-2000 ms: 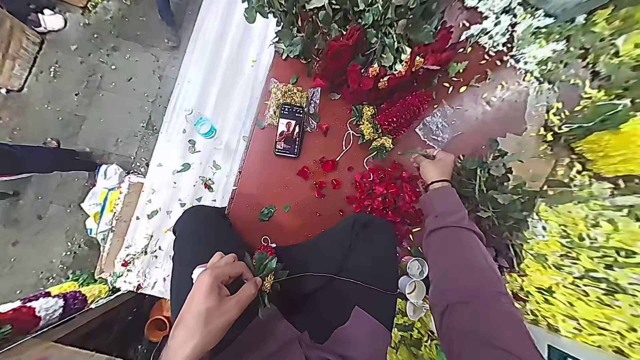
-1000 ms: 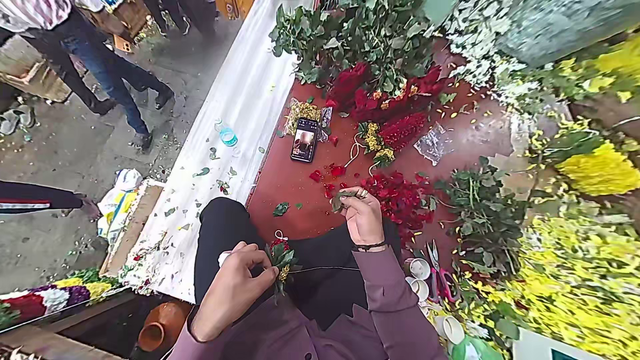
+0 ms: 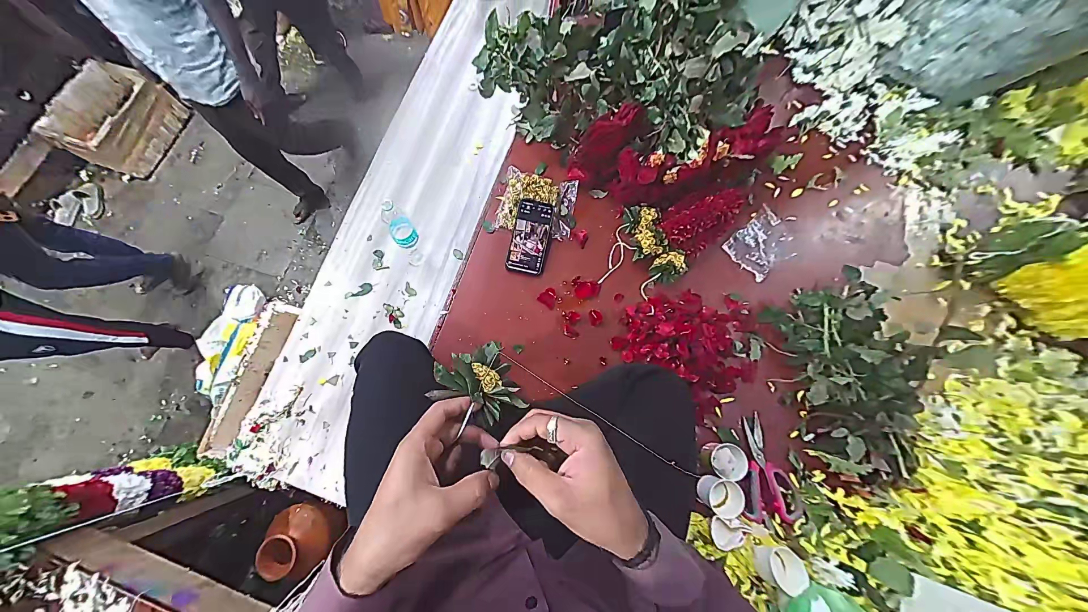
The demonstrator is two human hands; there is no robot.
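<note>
Above my lap, my left hand (image 3: 429, 484) grips a thin pale stick or needle at the base of a small bunch of green leaves with yellow buds (image 3: 484, 378). Facing it, my right hand (image 3: 569, 476), with a ring and a dark wristband, pinches a leaf (image 3: 490, 459) between thumb and fingers, close to the left fingertips. From the bunch a thin thread (image 3: 595, 415) runs down to the right, toward white spools (image 3: 727, 461). Beyond my knees lie red petals (image 3: 680, 340), a red flower string (image 3: 701, 223) and a yellow-and-green flower piece (image 3: 648, 231).
A phone (image 3: 529, 238) rests against a bag of yellow buds (image 3: 529, 189). Pink-handled scissors (image 3: 769, 484) lie by the spools. Leafy stems (image 3: 850, 365) and yellow flowers (image 3: 994, 459) fill the right. Left are white cloth (image 3: 399, 153), a clay pot (image 3: 293, 540) and people's legs (image 3: 255, 153).
My right hand was at the red petals, then rose with a leaf; it has now come beside my left hand. The leaf bunch stands above my fingers. More passers-by show at the left.
</note>
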